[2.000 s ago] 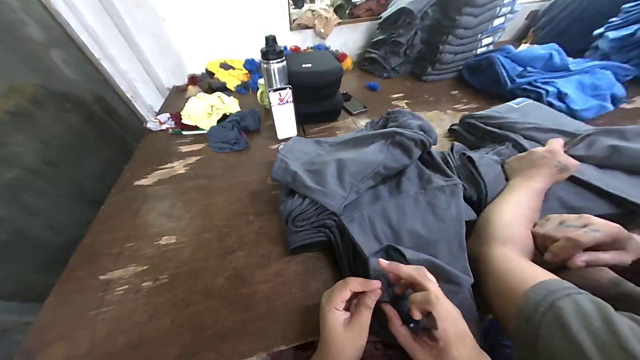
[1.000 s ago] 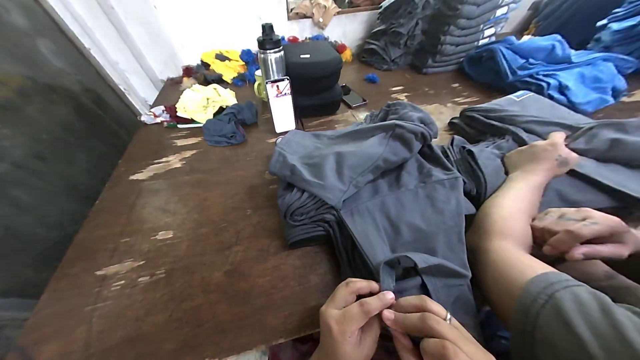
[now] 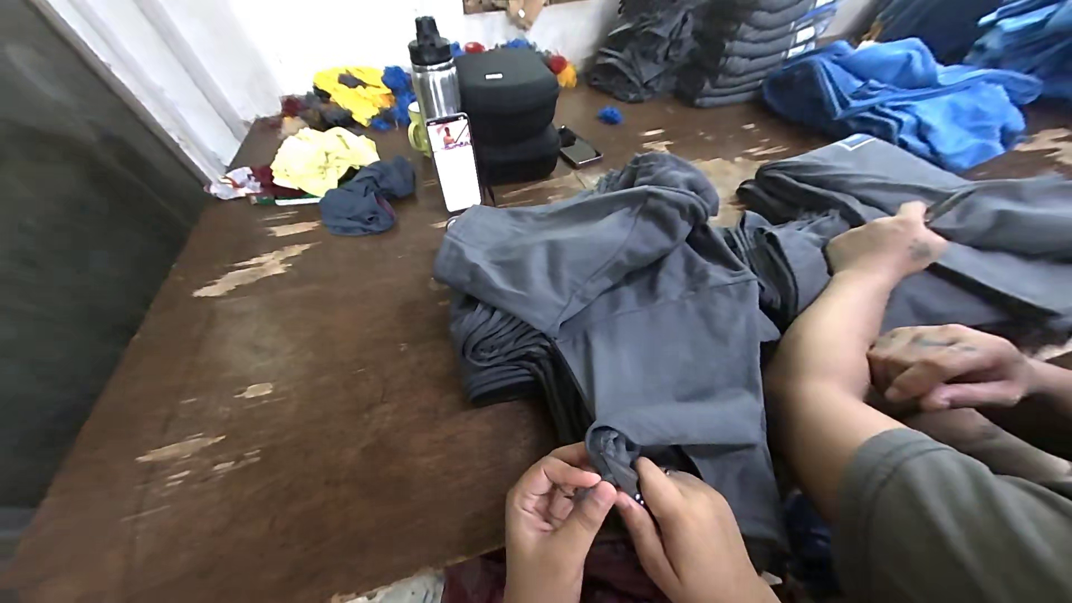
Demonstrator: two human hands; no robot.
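Note:
A stack of dark grey garments (image 3: 670, 335) lies over the front edge of the wooden table. At its lower end my left hand (image 3: 557, 519) pinches the edge of the top garment between thumb and fingers. My right hand (image 3: 687, 523) grips the same edge just to the right, its thumb beside a small rolled fold of cloth (image 3: 615, 456). The fingertips of both hands nearly touch. What lies between them is partly hidden, with something small and shiny near the right fingers.
A co-worker's arm (image 3: 829, 360) reaches in from the right onto more grey garments (image 3: 988, 243). Behind stand a steel bottle (image 3: 435, 88), a propped phone (image 3: 453, 163) and black cases (image 3: 507, 100). A blue cloth (image 3: 904, 100), yellow cloth (image 3: 322, 159) and folded grey stacks (image 3: 745, 50) lie farther back.
My fingers have shifted at the garment's edge. The strip of cloth that stood up as a loop between my hands one second ago is now curled into a small roll.

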